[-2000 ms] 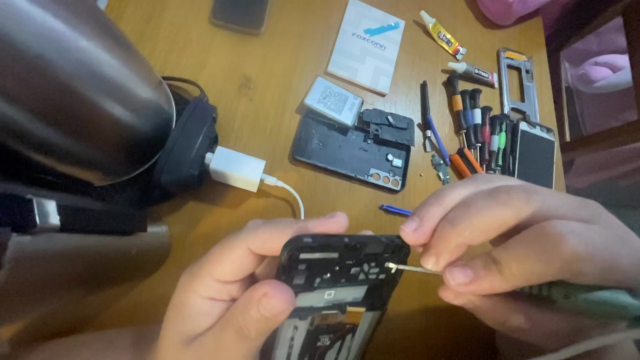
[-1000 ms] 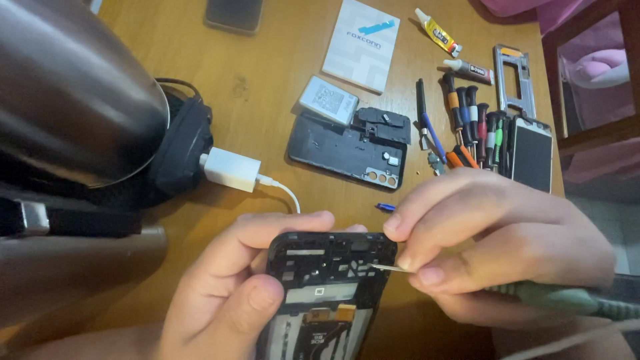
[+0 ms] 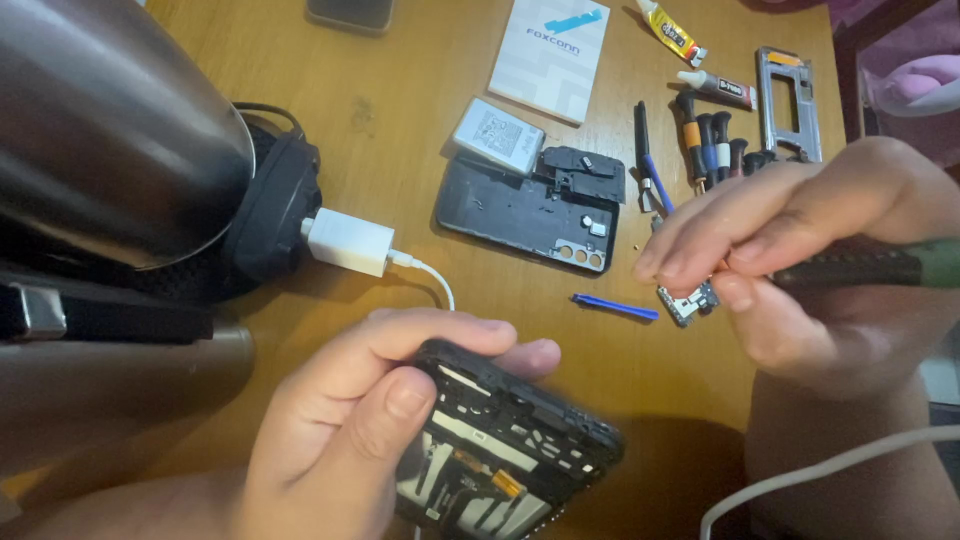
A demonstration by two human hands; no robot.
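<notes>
My left hand point(image 3: 352, 420) grips an opened smartphone frame point(image 3: 517, 442) by its edge, tilted, with its inner side and orange flex cable facing up. Up and to the right, my right hand point(image 3: 795, 247) holds a tool with a dark and green handle point(image 3: 855, 268); the tool's tip is hidden by the fingers. Partly under those fingers lies a small circuit board point(image 3: 684, 306) on the table. A blue plastic pry tool point(image 3: 615, 307) rests left of the board. Beyond lies a black phone back cover point(image 3: 510, 214) with a battery point(image 3: 499, 136) leaning on it.
Several screwdrivers point(image 3: 691, 139), two glue tubes point(image 3: 671, 34) and a grey metal frame point(image 3: 787, 97) lie at the back right. A white box point(image 3: 550, 56) stands behind the battery. A white charger point(image 3: 350, 241) with cable and a large metal vessel point(image 3: 112, 127) are at left.
My right hand has moved away from the phone frame, up over the circuit board, with the tool still held. The phone frame has turned in my left hand.
</notes>
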